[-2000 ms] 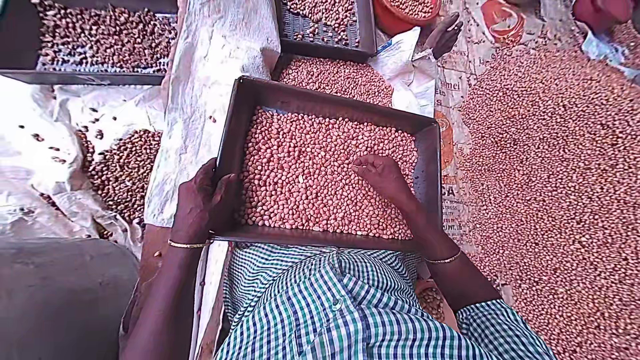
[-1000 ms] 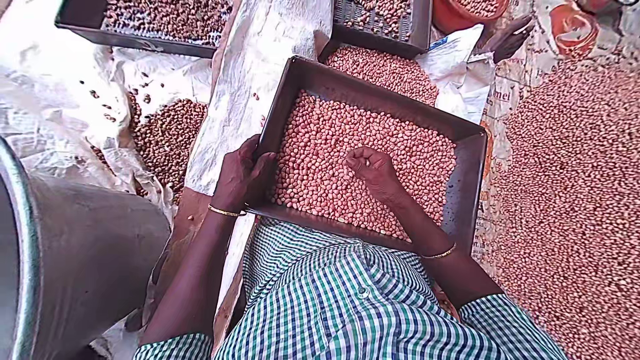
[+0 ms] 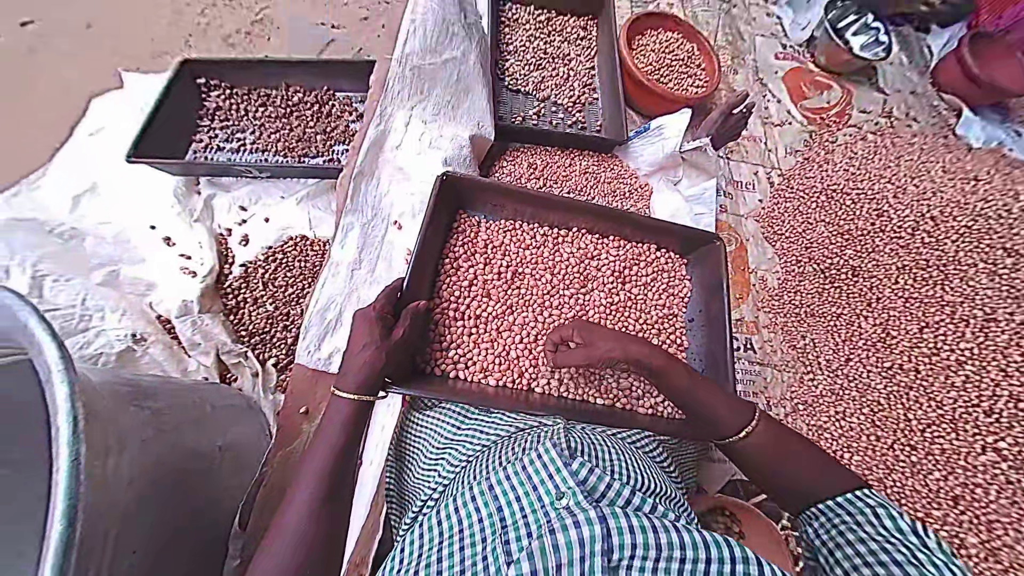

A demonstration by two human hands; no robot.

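A dark rectangular tray (image 3: 716,276) rests at my lap, tilted a little, with a layer of pinkish shelled peanuts (image 3: 512,280) in it. My left hand (image 3: 382,336) grips the tray's left wall near the lower corner. Over the peanuts, low and right of the middle, is my right hand (image 3: 592,346), its fingers curled and thumb near the fingertips; whether a peanut is between them cannot be told. Beyond the tray's far wall, more peanuts (image 3: 572,172) lie in a dark container partly hidden by it.
Ahead are a sieve-bottomed tray (image 3: 612,80), an orange bowl (image 3: 640,96) of peanuts and another person's hand (image 3: 724,122). A peanut heap (image 3: 904,320) spreads at right. At left are another tray (image 3: 152,128), a darker pile (image 3: 276,300) on white sheeting and a large metal vessel (image 3: 160,448).
My right hand has moved toward the tray's near side, lower over the peanuts. My left hand keeps its grip on the tray's left wall. The view has shifted.
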